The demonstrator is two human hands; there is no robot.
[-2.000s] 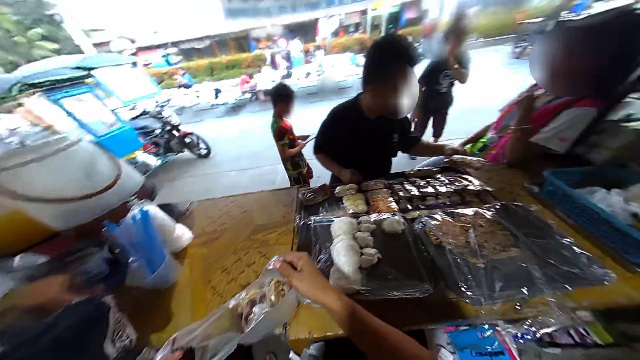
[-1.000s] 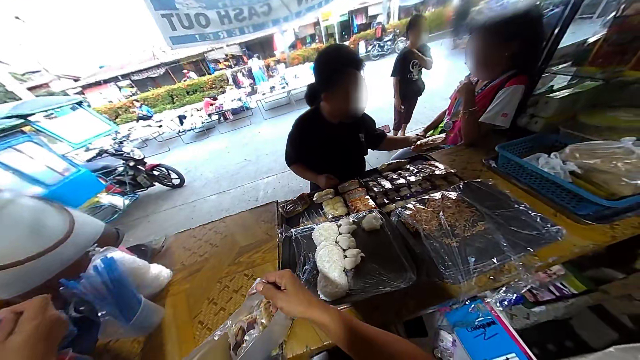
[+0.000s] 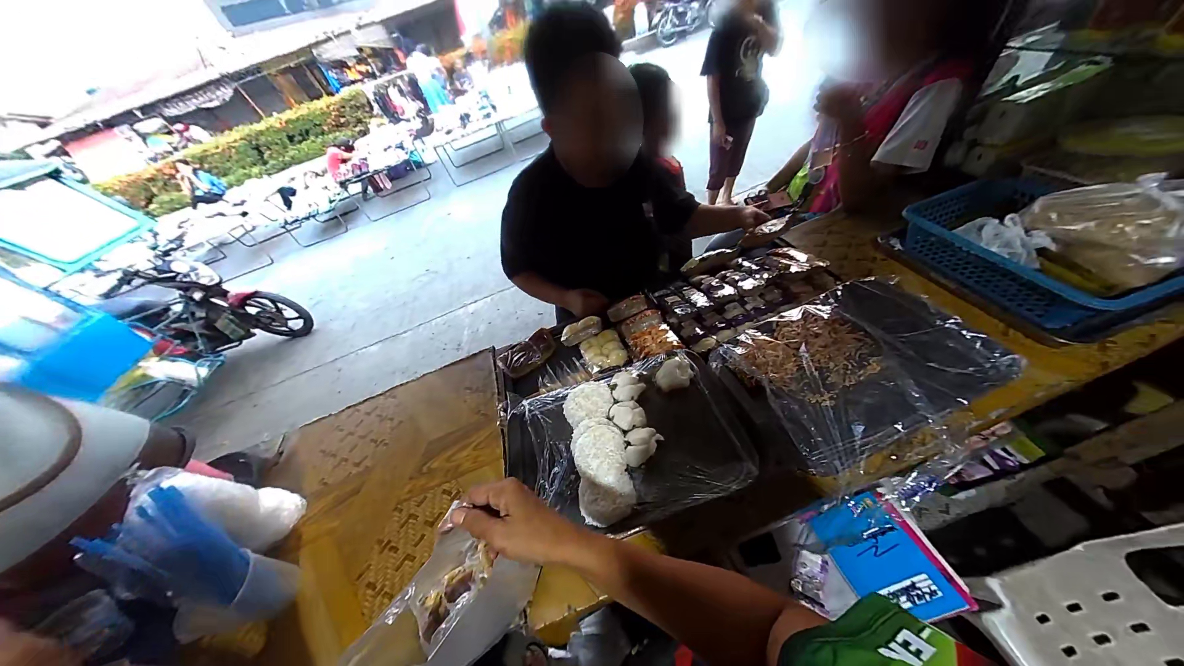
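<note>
My right hand (image 3: 504, 523) reaches in from the lower right, its fingers pinching the rim of a clear plastic bag (image 3: 444, 601). Pieces of food show inside the bag, which hangs over the wooden counter. Just beyond the hand, a dark tray (image 3: 703, 462) under plastic film bears flat round white items and smaller white buns (image 3: 641, 447). To its right is a film-covered tray of brown shredded or crumbled food (image 3: 823, 356). Farther back lie several wrapped packs (image 3: 731, 291). My left hand does not show.
A person (image 3: 592, 213) in black stands across the counter (image 3: 361, 444), holding a packet. Others stand or sit behind. A blue basket (image 3: 962, 259) with bags is at right, a white plastic chair (image 3: 1091, 592) lower right, and blurred containers (image 3: 245, 592) at left.
The person in black now holds a packet near the far packs. A child shows behind that person; two seconds ago a child stood to their left. My right hand still grips the bag.
</note>
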